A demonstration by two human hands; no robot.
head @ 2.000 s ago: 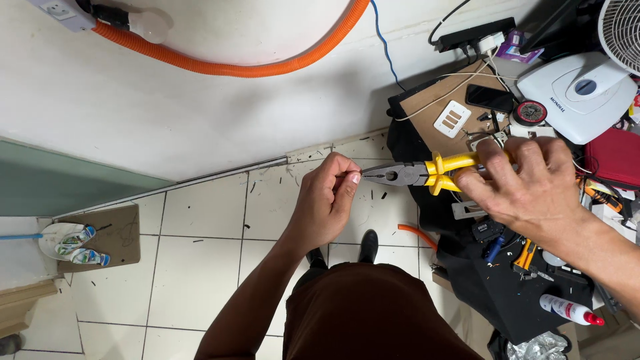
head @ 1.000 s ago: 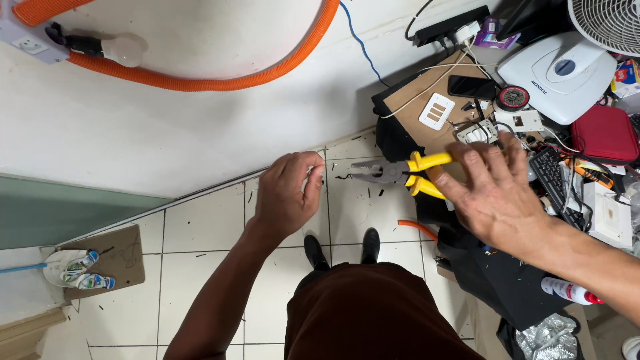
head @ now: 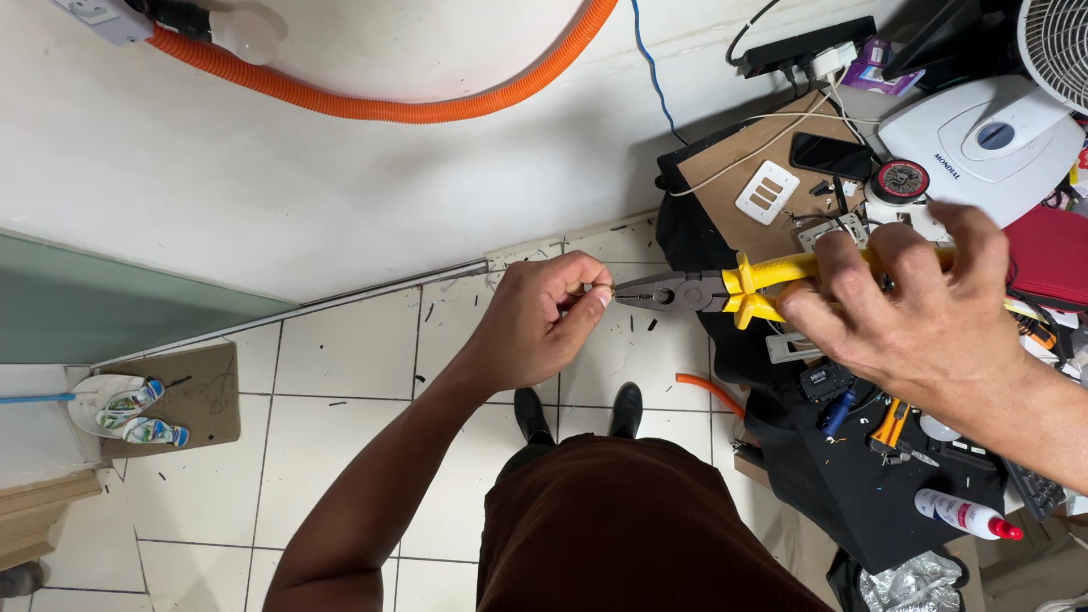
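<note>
Combination pliers [head: 680, 291] with yellow insulated handles lie in my right hand [head: 909, 297], above the right-hand table. Their jaws point left, and the tips meet the fingertips of my left hand [head: 544, 319]. My left thumb and forefinger pinch a tiny item at the tips, too small and covered to name. Under and beyond my right hand are a white switch plate [head: 767, 193], a black phone [head: 831, 156] and a round reel with a red and black face [head: 900, 181].
Orange corrugated conduit [head: 408, 110] runs along the wall near a light bulb [head: 245, 36]. A white fan base [head: 977, 140], an orange utility knife [head: 891, 423] and a bottle with a red cap [head: 967, 514] are on the table. Flip-flops [head: 140, 416] rest on a mat at left.
The plier tips and my left fingertips, apart one second ago, are together again, as they were two seconds ago.
</note>
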